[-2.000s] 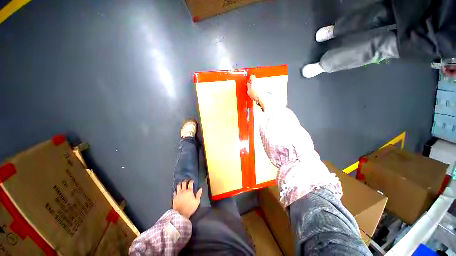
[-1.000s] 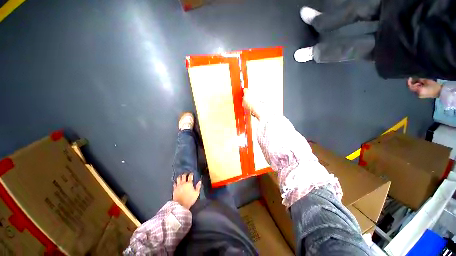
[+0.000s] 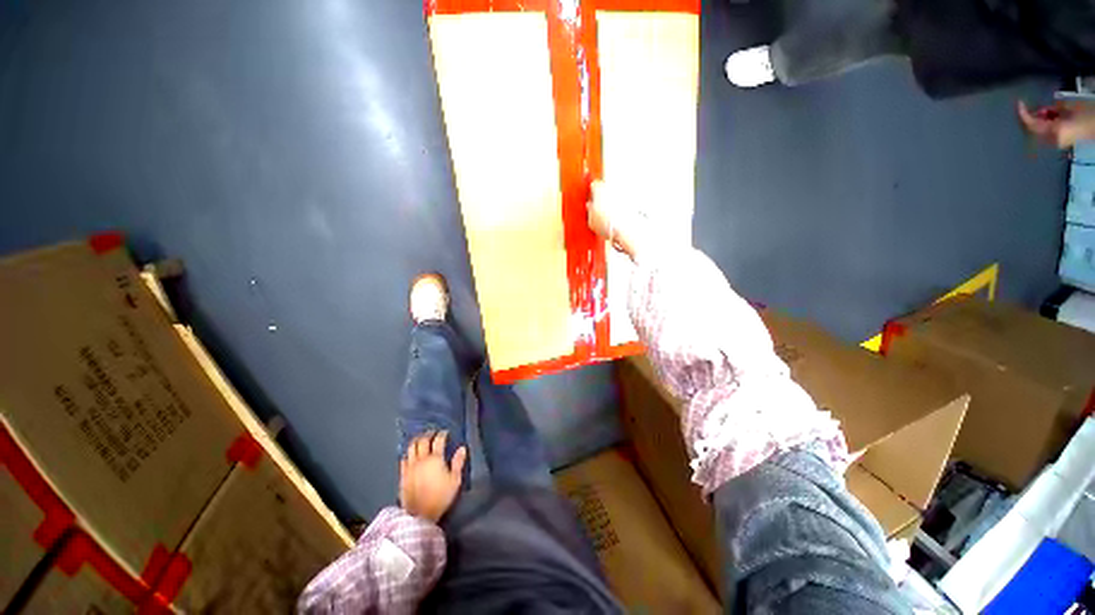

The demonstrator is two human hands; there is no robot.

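A tan shipping carton [image 3: 510, 180] stands in front of me, with glossy red tape [image 3: 574, 144] along its centre seam and its far and near edges. My right hand [image 3: 610, 222] rests at the centre seam, about halfway along the carton top. Its fingers look curled, but glare hides them, and I cannot tell whether they hold a tool. My left hand [image 3: 432, 476] lies on my left thigh with its fingers spread, holding nothing.
Printed cartons [image 3: 102, 396] with red tape stand at the left on a pale wooden edge [image 3: 228, 390]. An open-flapped carton [image 3: 841, 372] and another carton [image 3: 997, 372] are at the right. Another person's leg, white shoe [image 3: 751, 66] and hand [image 3: 1059, 123] show at upper right.
The carton shows higher in the view and its far edge now meets the top rim. My right hand has moved along the seam toward me. My left hand stays on my thigh.
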